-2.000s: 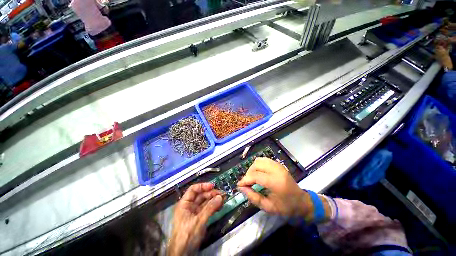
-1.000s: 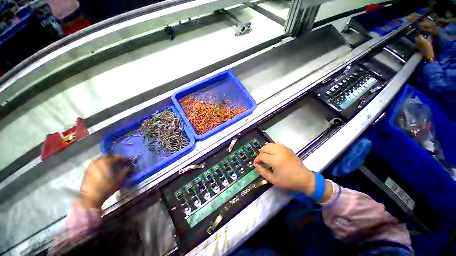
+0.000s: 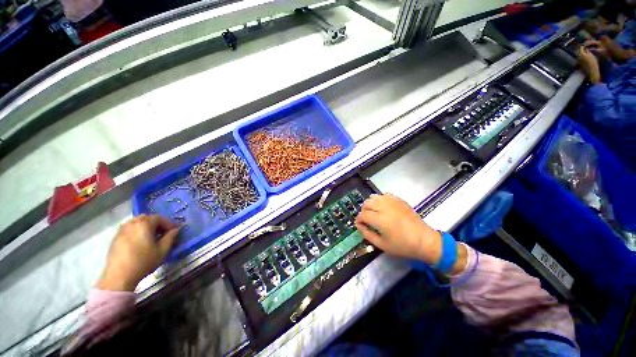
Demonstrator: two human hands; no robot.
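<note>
A green circuit board panel (image 3: 314, 247) with a row of small units lies in a black carrier (image 3: 268, 324) on the conveyor. My right hand (image 3: 396, 226), with a blue wrist band, rests at the panel's right end; its fingertips are bent down and what they hold cannot be seen. My left hand (image 3: 141, 247) is at the near left edge of the left blue tray (image 3: 199, 233), thumb and forefinger close together over the rim, with a tiny thin piece seeming to show at the tips. Grey-silver leaded components (image 3: 223, 183) are heaped in this tray. Orange components (image 3: 289, 157) fill part of the right blue tray (image 3: 326, 115).
A red tray (image 3: 80, 193) stands left of the blue trays. Another carrier with a board (image 3: 486, 120) sits farther right on the conveyor. A large blue tote (image 3: 558, 178) with clear bags is at right. Another person's hands (image 3: 591, 59) are at the upper right.
My left hand has moved from the board to the left blue tray. My right hand has shifted to the panel's right end. The view has shifted, so the trays appear farther left.
</note>
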